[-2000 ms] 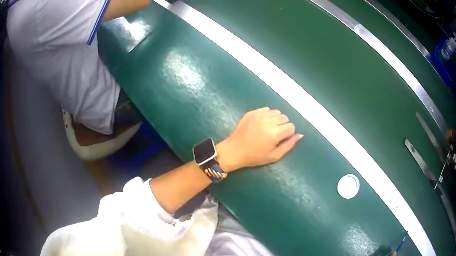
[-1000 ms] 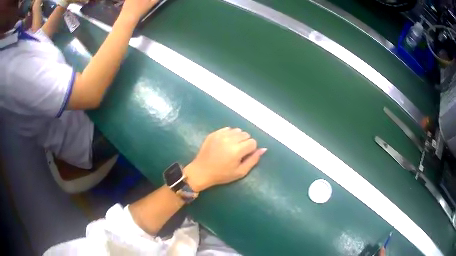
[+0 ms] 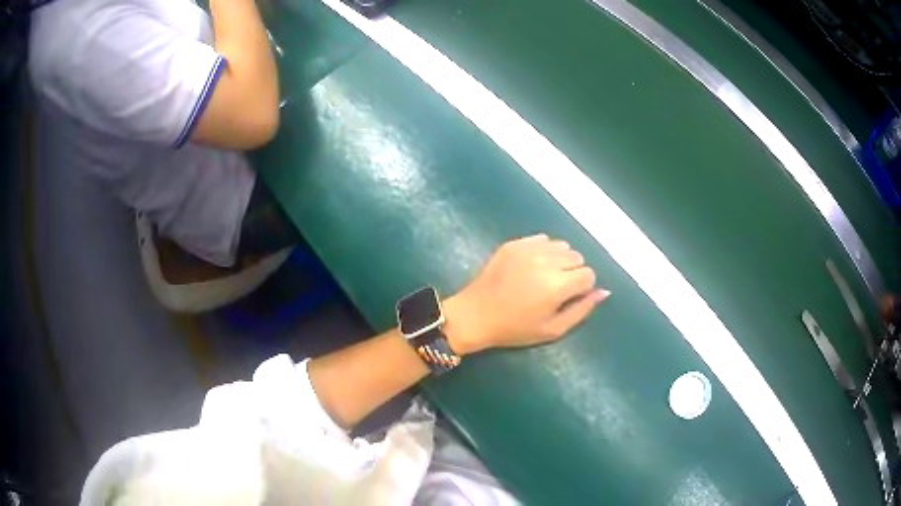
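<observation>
My left hand (image 3: 533,294) rests palm down on the glossy green bench (image 3: 553,405), with its fingers curled together and the thumb alongside. Nothing shows in it; the palm is hidden. A smartwatch (image 3: 420,312) with a dark square face is on its wrist. A small white round dish (image 3: 690,394) lies on the bench to the right of the hand, beside the long white strip (image 3: 603,221). My right hand is out of the picture. A faint thin line at the bottom right edge is too small to identify.
Another person in a white shirt (image 3: 123,74) is at the upper left, with a bent arm (image 3: 237,99) at the bench. Metal strips (image 3: 731,99) cross the far side. Metal bars (image 3: 826,346) and a blue container (image 3: 884,158) are at the right.
The view has shifted, moving the bench and dish within the picture. My left hand keeps its pose on the bench. My right fingertips and the blue brush handle have left the bottom right.
</observation>
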